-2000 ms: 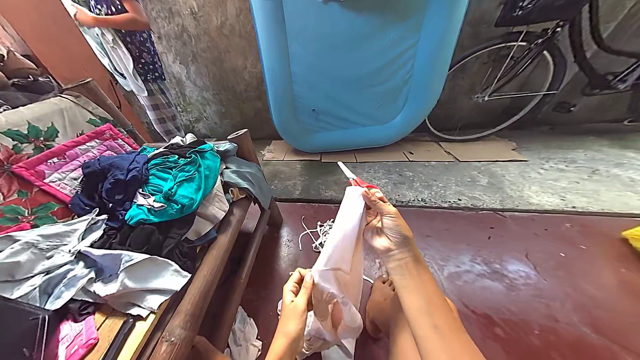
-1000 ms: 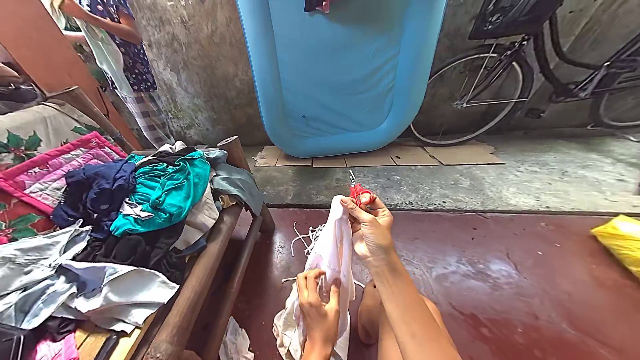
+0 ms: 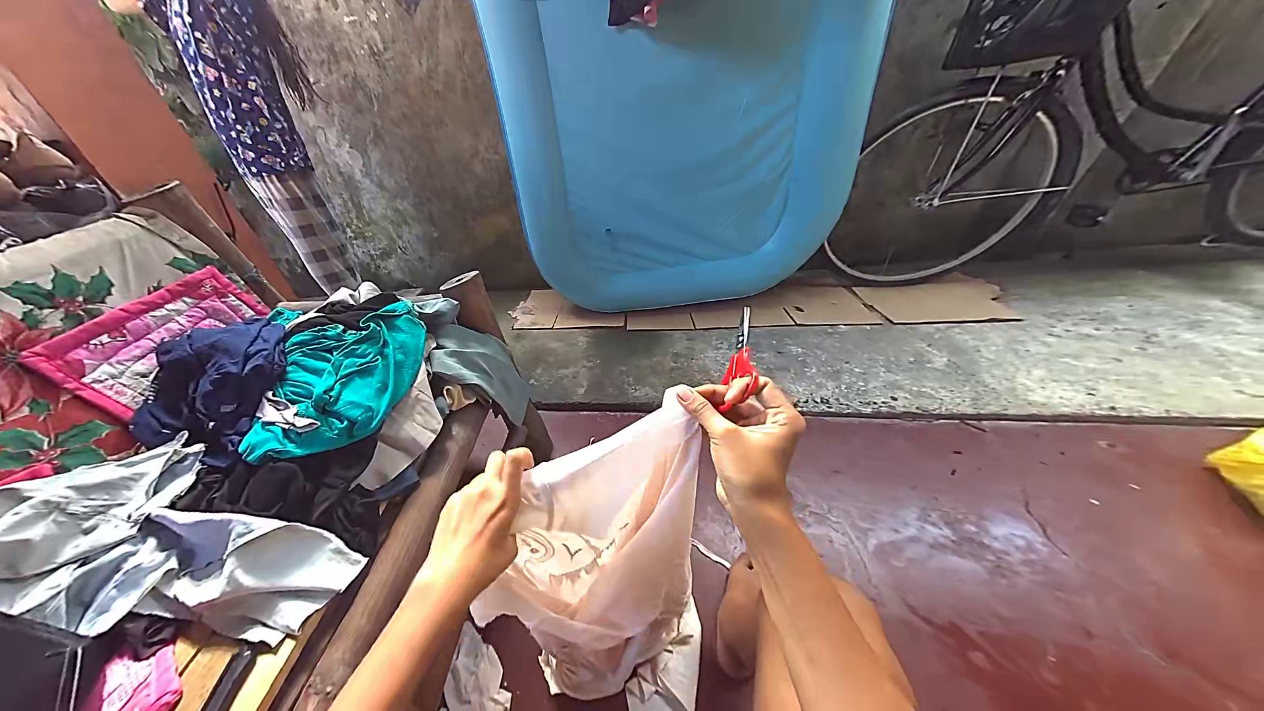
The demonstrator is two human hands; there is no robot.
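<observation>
A thin white cloth [image 3: 602,533] with a printed design hangs stretched between my two hands. My left hand [image 3: 484,523] grips its left upper edge. My right hand [image 3: 746,434] pinches its upper right corner between thumb and finger, and also holds red-handled scissors [image 3: 739,367] with the blades pointing up, away from the cloth; the blades look closed. The lower part of the cloth droops near my bare knee, and more pale fabric [image 3: 476,671] lies below it.
A wooden bench [image 3: 395,563] on the left carries piled garments, among them a teal cloth [image 3: 346,380]. A blue inflatable pool [image 3: 681,148] leans on the wall beside a bicycle [image 3: 948,188]. A person [image 3: 242,99] stands at upper left. A yellow item [image 3: 1239,469] lies right.
My left hand has moved left and up, away from my right hand, and the cloth, bunched between them before, is now spread. The scissors stay in my right hand.
</observation>
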